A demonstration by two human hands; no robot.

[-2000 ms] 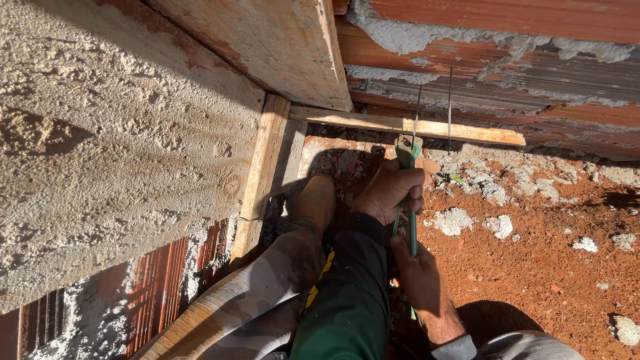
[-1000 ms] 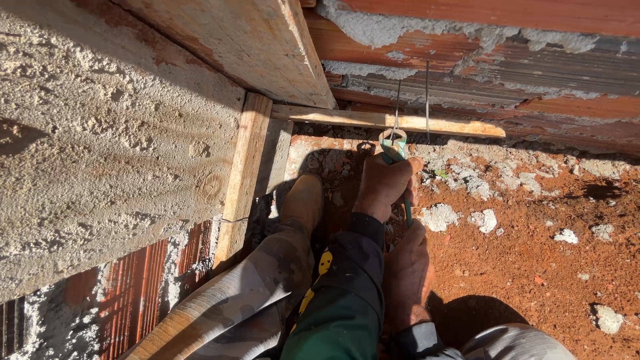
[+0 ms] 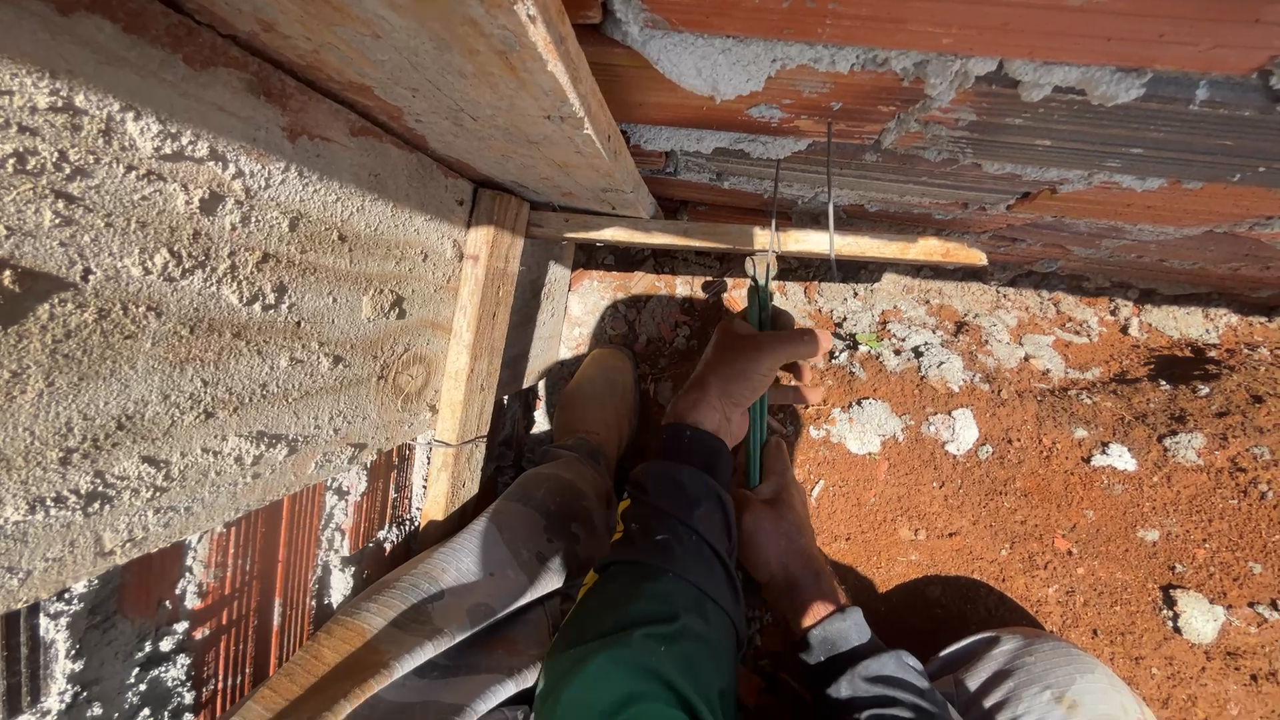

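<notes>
Green-handled end-cutting pincers [image 3: 758,430] stand nearly in line with my forearms, their handles close together. The pincers' head is at a thin metal wire [image 3: 775,205], beside a narrow wooden strip [image 3: 890,246]. My left hand [image 3: 735,375] is around the upper handles, its fingers partly loosened and pointing right. Lower down, my right hand [image 3: 778,515] grips the handle ends; some of its fingers are hidden. A second wire [image 3: 830,195] rises in front of the strip, just right of the first. Whether the jaws bite on the wire cannot be told.
Mortar-crusted formwork boards [image 3: 220,270] fill the left, with an upright wooden batten [image 3: 475,350] at their edge. A hollow-brick wall [image 3: 1000,130] runs along the top. Reddish soil [image 3: 1000,500] with mortar lumps [image 3: 865,425] lies right. My boot [image 3: 597,405] is left of my hands.
The pincers' head was tilted and its handles lay at a slant a second ago; now they are straighter. My left hand's fingers were closed tighter before and have loosened.
</notes>
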